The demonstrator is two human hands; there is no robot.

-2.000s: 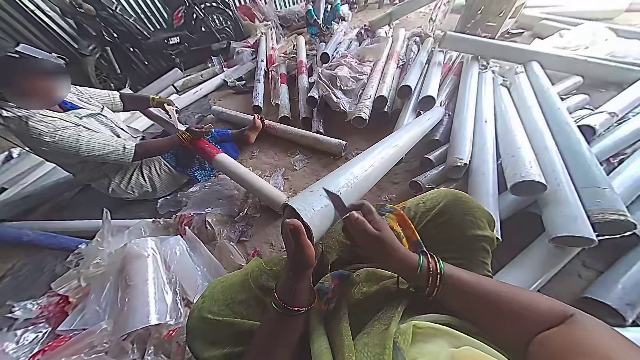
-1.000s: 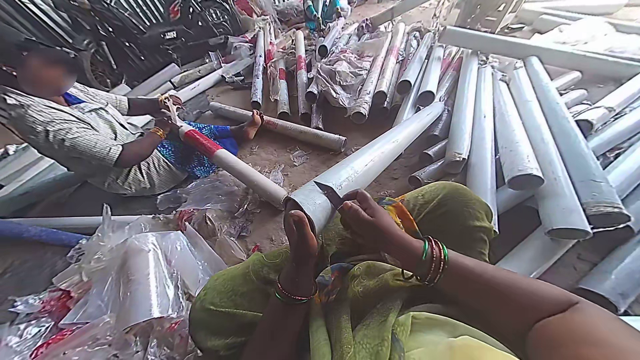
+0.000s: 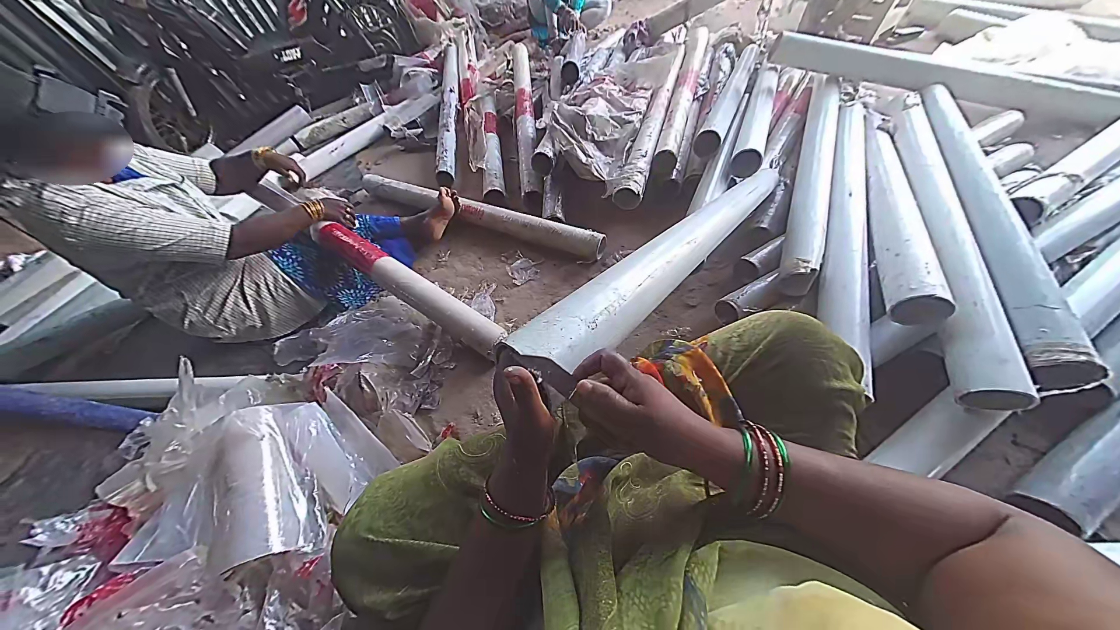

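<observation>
A grey-white plastic pipe [image 3: 643,276] slants away from my lap, its near open end between my hands. My left hand [image 3: 525,420] rests at that end, thumb up against the rim, its other fingers largely hidden. My right hand [image 3: 634,402] is closed at the right side of the same end, fingertips at the rim. A dark blade [image 3: 553,394] seems to show at the pipe's mouth beside my right fingers; its handle is hidden in the hand.
A person [image 3: 166,227] sits at the left, holding a pipe with a red band [image 3: 411,284]. Clear plastic wrapping [image 3: 254,472] lies at the lower left. Many pipes [image 3: 910,236] are piled at the right; another [image 3: 490,214] lies on the ground ahead. A motorcycle [image 3: 289,61] stands behind.
My right hand has turned and moved down at the pipe's end; the blade, earlier across the pipe's outside, is now mostly hidden at its mouth.
</observation>
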